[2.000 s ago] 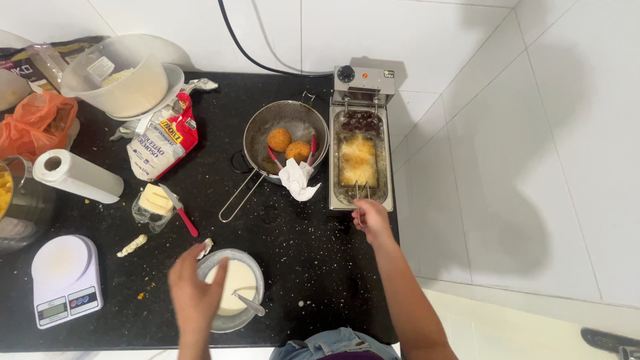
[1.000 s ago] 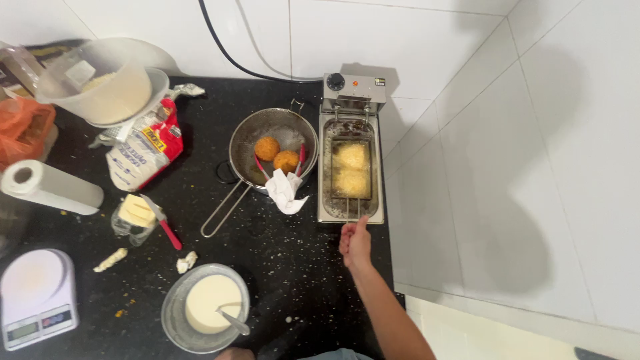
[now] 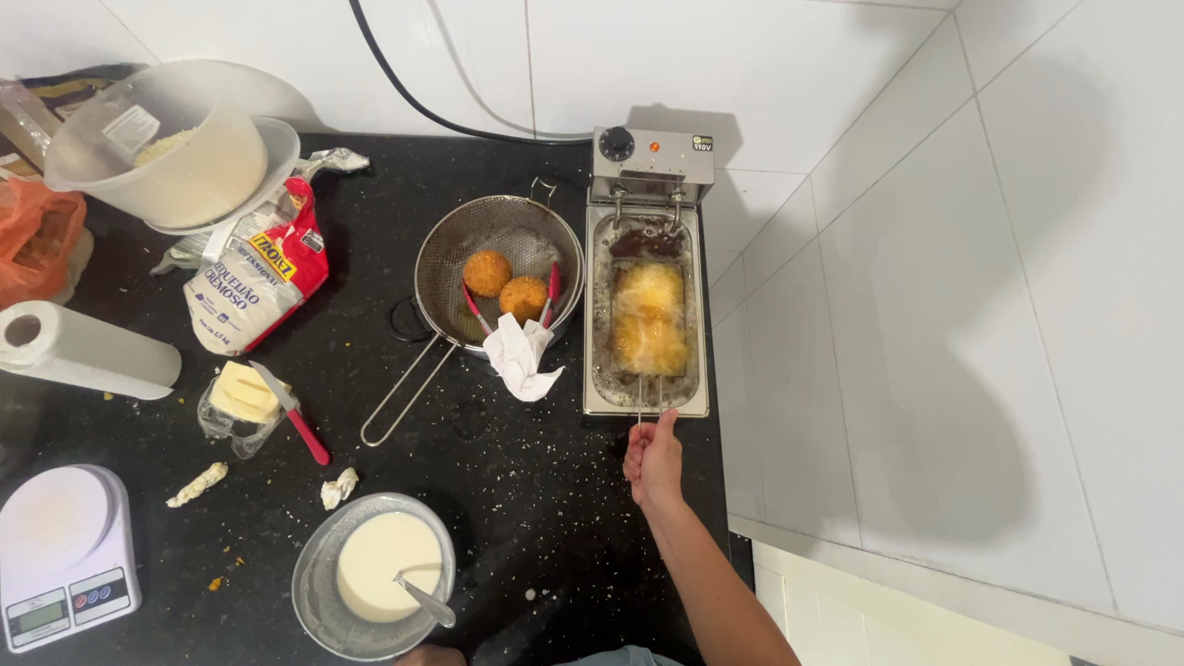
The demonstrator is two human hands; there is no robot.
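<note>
My right hand [image 3: 655, 460] grips the wire handle of a fry basket [image 3: 650, 393] at the front of an electric deep fryer [image 3: 594, 370]. Pale golden pieces of food [image 3: 649, 319] bubble in its oil. Only a small part of my left hand [image 3: 431, 656] shows at the bottom edge, beside a metal bowl [image 3: 314, 592] of creamy white batter [image 3: 384, 564] with a spoon [image 3: 427, 599] in it; its fingers are hidden. Left of the fryer, a mesh strainer [image 3: 444, 217] holds browned balls [image 3: 487, 273], red-edged tongs [image 3: 555, 282] and a crumpled paper towel [image 3: 520, 358].
On the black counter's left lie a red-handled knife [image 3: 305, 435] against butter [image 3: 245, 393], a white kitchen scale [image 3: 69, 555], a paper towel roll [image 3: 92, 351], a requeijão bag [image 3: 259, 277] and a plastic tub [image 3: 166, 157] of crumbs. A tiled wall [image 3: 925, 324] stands right of the fryer.
My left hand, above the batter bowl two seconds ago, has dropped to the bottom edge of view. My right hand remains at the basket handle.
</note>
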